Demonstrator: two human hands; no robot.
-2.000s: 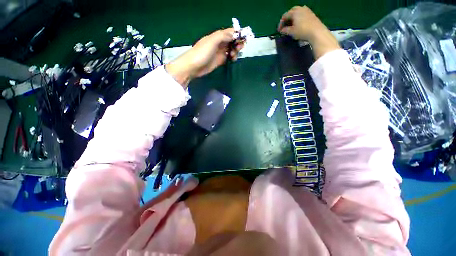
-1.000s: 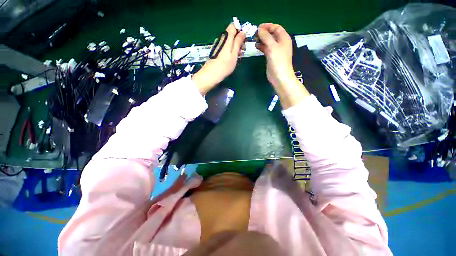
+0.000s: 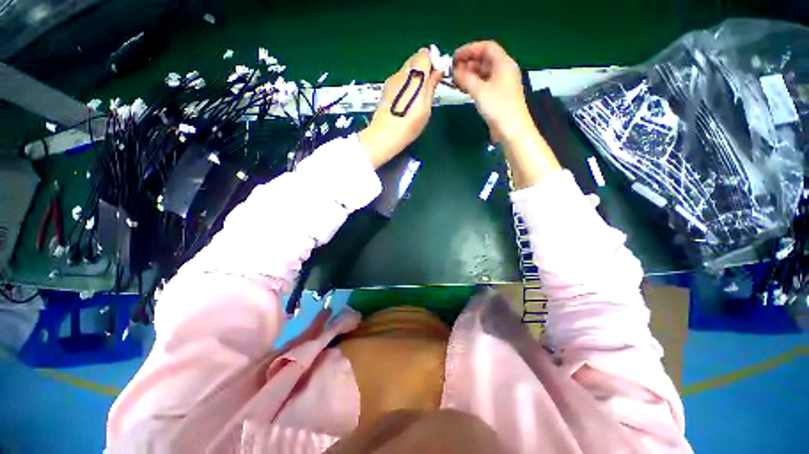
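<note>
My left hand [image 3: 404,106] grips white connector housings [image 3: 441,62] at the top centre. A thin black frame gasket [image 3: 407,93] lies on the back of this hand. My right hand [image 3: 490,82] is just right of the connectors, its thumb and fingertips close together by them; whether they pinch a small piece is too blurred to tell. A flat dark module [image 3: 395,188] with a pale edge lies on the mat below my left hand. The ladder-like gasket strip [image 3: 530,288] runs down under my right forearm and over the bench edge.
A tangled pile of black harnesses [image 3: 142,168] with white tips covers the left side. Red-handled pliers [image 3: 51,223] lie far left. A crumpled clear bag of parts [image 3: 710,151] lies at right. Small white labels [image 3: 489,185] lie on the mat. A brown cardboard box [image 3: 667,324] shows below the bench edge.
My right hand has come left from the strip to the connectors. The frame gasket now shows on the back of my left hand, which has turned. A second white label shows at right.
</note>
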